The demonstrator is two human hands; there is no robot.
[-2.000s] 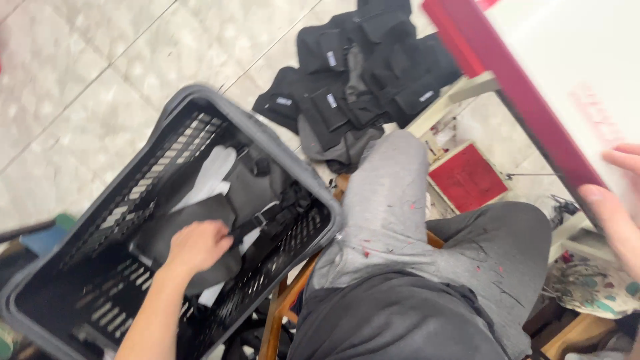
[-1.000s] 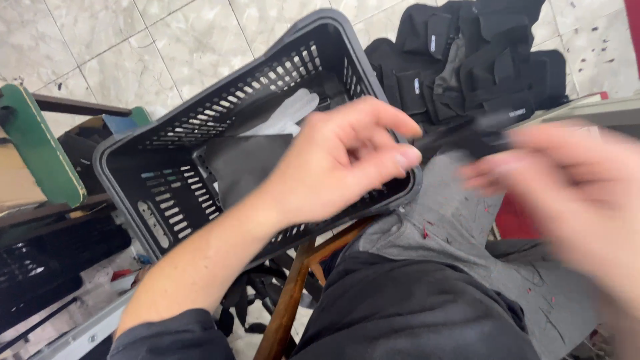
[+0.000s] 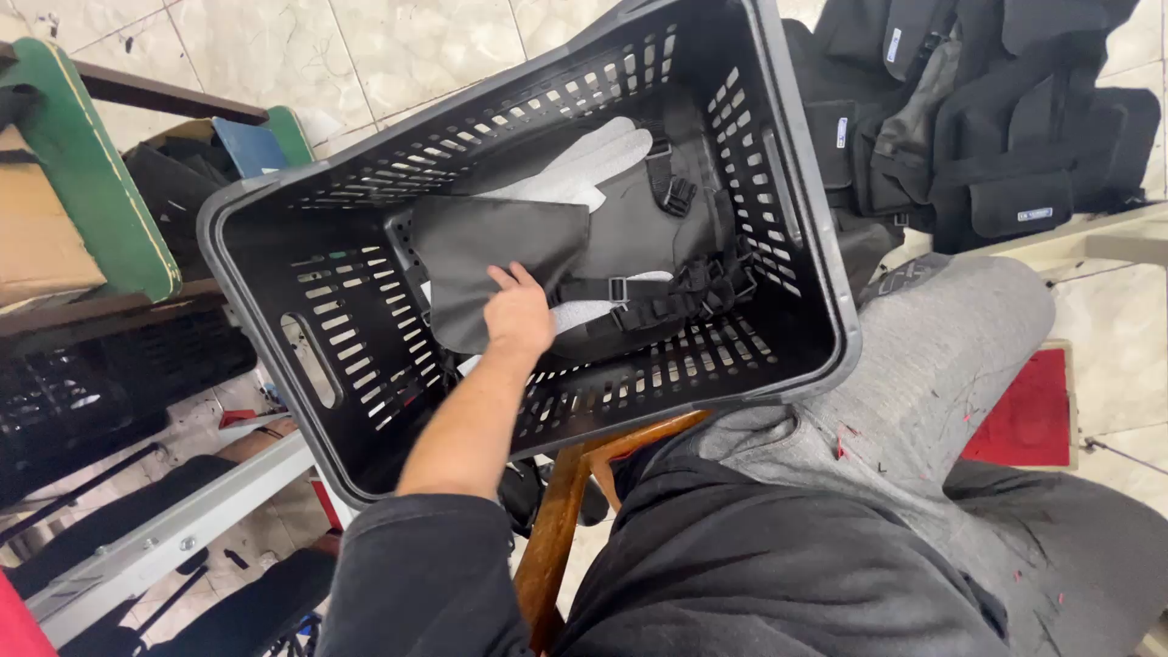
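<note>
My left hand (image 3: 519, 313) reaches into a black plastic basket (image 3: 829, 274) and touches the edge of a flat black fabric piece (image 3: 497, 242). Whether its fingers grip the piece cannot be told. Right of the hand lie black webbing straps with plastic buckles (image 3: 680, 301), partly over light grey padded strips. Another pair of light grey strips (image 3: 593, 160) lies behind the black piece. A smaller strap with a buckle (image 3: 677, 194) rests at the basket's far right inside. My right hand is out of view.
Sewn black bags with small labels (image 3: 1013, 164) lie piled on the tiled floor at the right. A green-edged shelf (image 3: 100, 173) stands left of the basket. Below it is a grey metal bar (image 3: 173, 538). A wooden chair part (image 3: 552, 534) is beside my lap, and a red panel (image 3: 1027, 411) lies beyond my leg.
A second ago both hands were near each other at the basket's right side, with a dark item between them. Now my left hand is down inside the basket and my right hand has left the view.
</note>
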